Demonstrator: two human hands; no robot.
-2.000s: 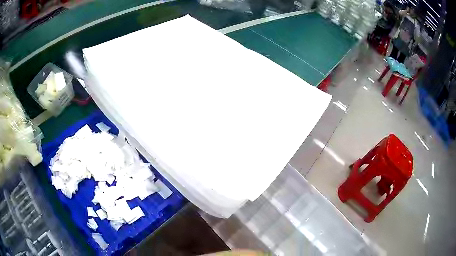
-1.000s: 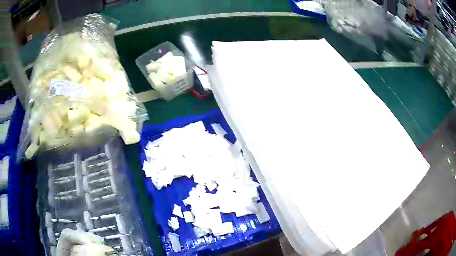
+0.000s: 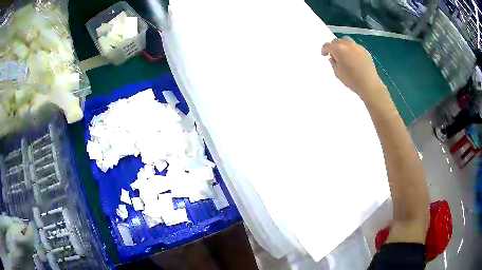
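My right hand (image 3: pixel 351 60), bare with a dark sleeve, reaches over the large white stack (image 3: pixel 264 121). Its fingers are bent at the stack's far right edge; whether they pinch a sheet cannot be told. A blurred whitish shape at the lower left looks like my gloved left hand (image 3: pixel 18 240), over the clear blister tray (image 3: pixel 55 184); its fingers and any held part cannot be made out. The clear tray holds rows of thin rods. A blue tray (image 3: pixel 111 203) beside the stack holds a loose heap of small white pieces (image 3: pixel 142 126).
A clear bag of cream pieces (image 3: pixel 39 68) lies at the left. A small clear tub (image 3: pixel 132 50) of cream pieces stands behind the blue tray on the green bench (image 3: pixel 417 89). A red stool (image 3: pixel 438 229) is at the lower right, partly behind my right arm.
My right arm has come into view and reaches across the white stack. The whitish gloved shape now shows farther left. The view has shifted, so the bench things sit farther left and higher.
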